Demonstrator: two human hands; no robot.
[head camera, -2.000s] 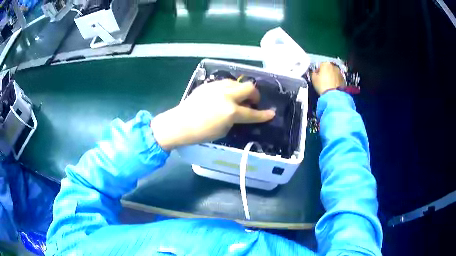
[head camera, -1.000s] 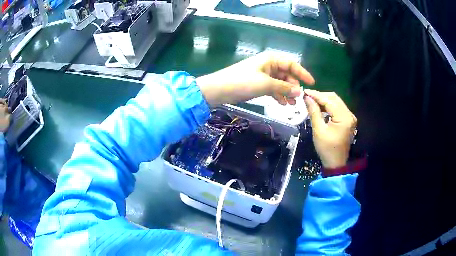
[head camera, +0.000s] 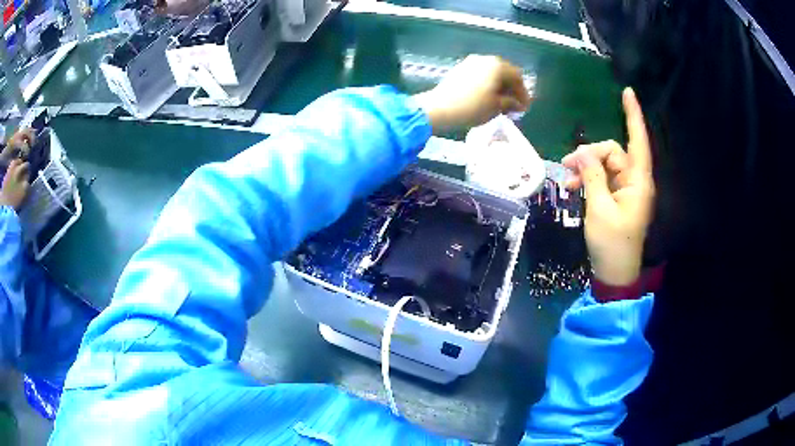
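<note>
The white housing (head camera: 383, 335) stands open on the green mat, with the blue board (head camera: 336, 248) at its left and the black module (head camera: 436, 248) at its right. A white flat cable (head camera: 389, 353) hangs over its near wall. My left hand (head camera: 479, 90) is beyond the housing, fingers curled over the white roll or tub (head camera: 503, 161); a small white bit shows at its fingertips. My right hand (head camera: 617, 196) is right of the housing, index finger raised, thumb and another finger together near a small pale piece; whether it grips this is unclear.
Small black and white parts (head camera: 567, 199) lie at the right, with tiny gold specks (head camera: 558, 279) nearer me. Other white housings (head camera: 222, 57) stand at the far left. Another person's hands (head camera: 16, 170) are at a housing (head camera: 57, 205) at the left edge. A pale rail (head camera: 279, 124) runs behind.
My hands were together over the housing's far right corner one second ago and are now apart. The left moved up and away, the right moved rightward. Earlier, my left hand was inside the housing.
</note>
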